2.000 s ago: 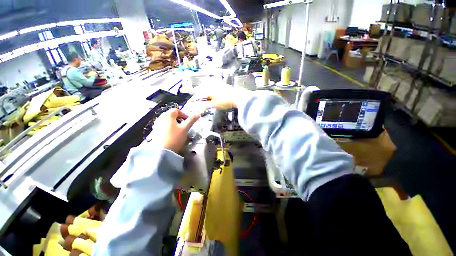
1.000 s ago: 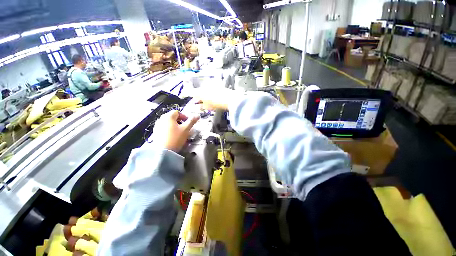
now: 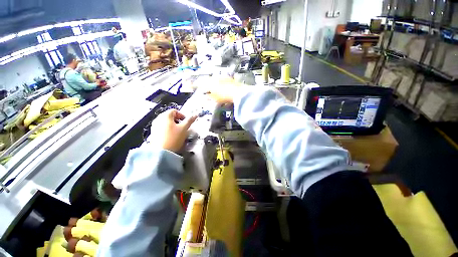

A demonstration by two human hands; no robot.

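Note:
My left hand (image 3: 173, 131) is over the top of the white sewing machine head (image 3: 199, 158), thumb and index finger near small metal thread guides (image 3: 203, 113). Whether it pinches a thread cannot be seen. My right hand (image 3: 223, 92) reaches farther back over the machine top; it is washed out by glare and its fingertips are unclear. A yellow workpiece (image 3: 224, 203) hangs below the needle area (image 3: 221, 159). An amber-tan strip (image 3: 194, 218) lies just left of it on the arm bed.
A touchscreen (image 3: 346, 111) stands at the right before a cardboard box (image 3: 374, 148). Yellow-green thread cones (image 3: 285, 74) stand behind. Yellow pieces with brown ends (image 3: 83, 233) lie lower left; more yellow pieces (image 3: 417, 221) lie lower right. A person (image 3: 75, 80) sits far left.
My right hand has shifted slightly over the machine top, forward and then back to the right. My left hand stays nearly in place. The workpiece has barely moved.

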